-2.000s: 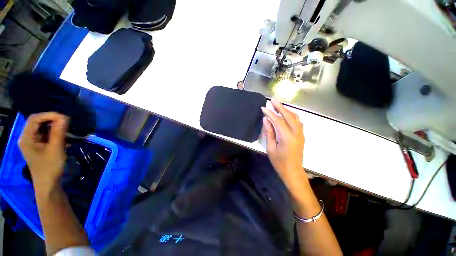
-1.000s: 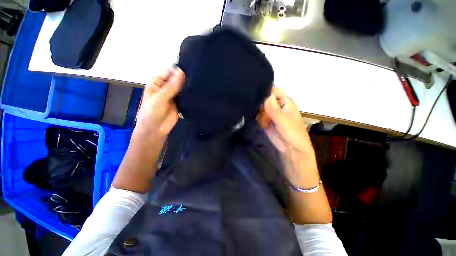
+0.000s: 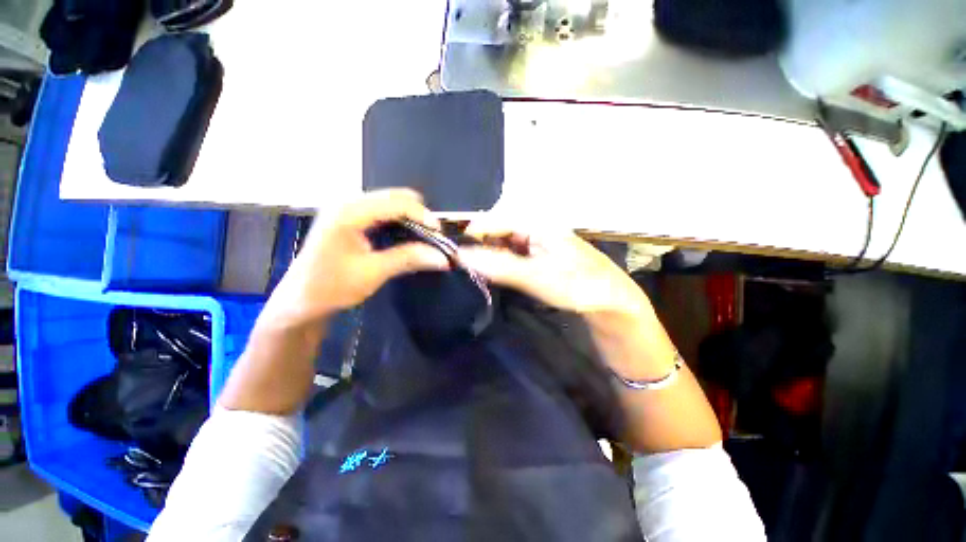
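A black pouch body (image 3: 440, 307) with a pale edge line is held above my lap, just in front of the table edge. My left hand (image 3: 355, 254) grips its upper left rim between thumb and fingers. My right hand (image 3: 551, 270) is at its upper right rim, fingers pinched on it. The pouch's lower part blends into the dark apron, so its outline is hard to tell. A flat black panel (image 3: 433, 150) with rounded corners lies on the white table just beyond my hands.
A black panel stack (image 3: 159, 111) sits at the table's left, part-sewn pouches (image 3: 93, 32) behind it. The sewing machine bed (image 3: 614, 64) is at the top, red-handled snips (image 3: 856, 164) right. A blue crate (image 3: 217, 349) with black pieces stands lower left. My apron (image 3: 455, 455) covers my lap.
My left hand has come from over the crate with the pouch body, and both hands have turned and lowered it. The flat panel is uncovered again. The view has shifted.
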